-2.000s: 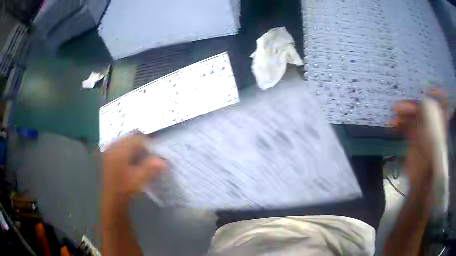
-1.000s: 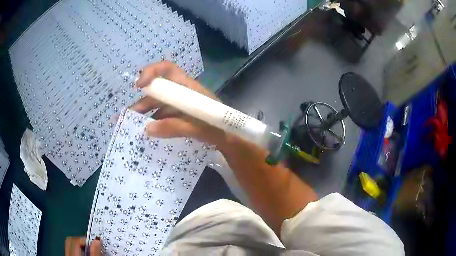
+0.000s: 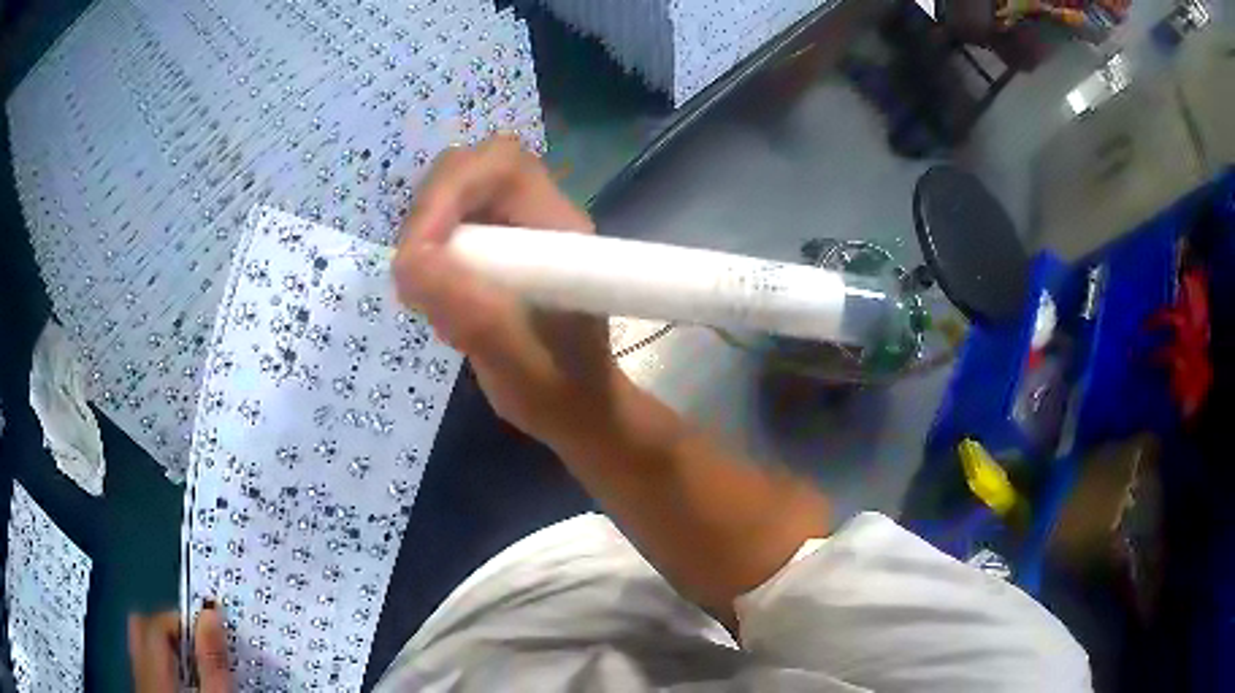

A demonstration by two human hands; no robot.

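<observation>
A white PCB panel [image 3: 305, 447] with rows of dark pads lies in front of me, partly over the fanned panel stack [image 3: 271, 122]. My left hand [image 3: 183, 653] is cut off by the bottom edge; its fingers pinch the panel's lower left edge. My right hand [image 3: 488, 271] grips the white dispensing syringe [image 3: 650, 278] like a pen, near the panel's upper right corner. The syringe's green adapter [image 3: 887, 325] points right. The syringe tip is too faint to make out clearly.
A crumpled white tissue [image 3: 65, 406] and another panel [image 3: 48, 596] lie at the left. A second panel stack [image 3: 677, 41] stands at the top. Beyond the bench edge are a round stool [image 3: 968, 244] and blue bins [image 3: 1070, 393] with red and yellow items.
Since one second ago my right hand has left the panel's edge and the syringe has turned closer to level. The panel sits further left in view. Earlier, my view was turned further left.
</observation>
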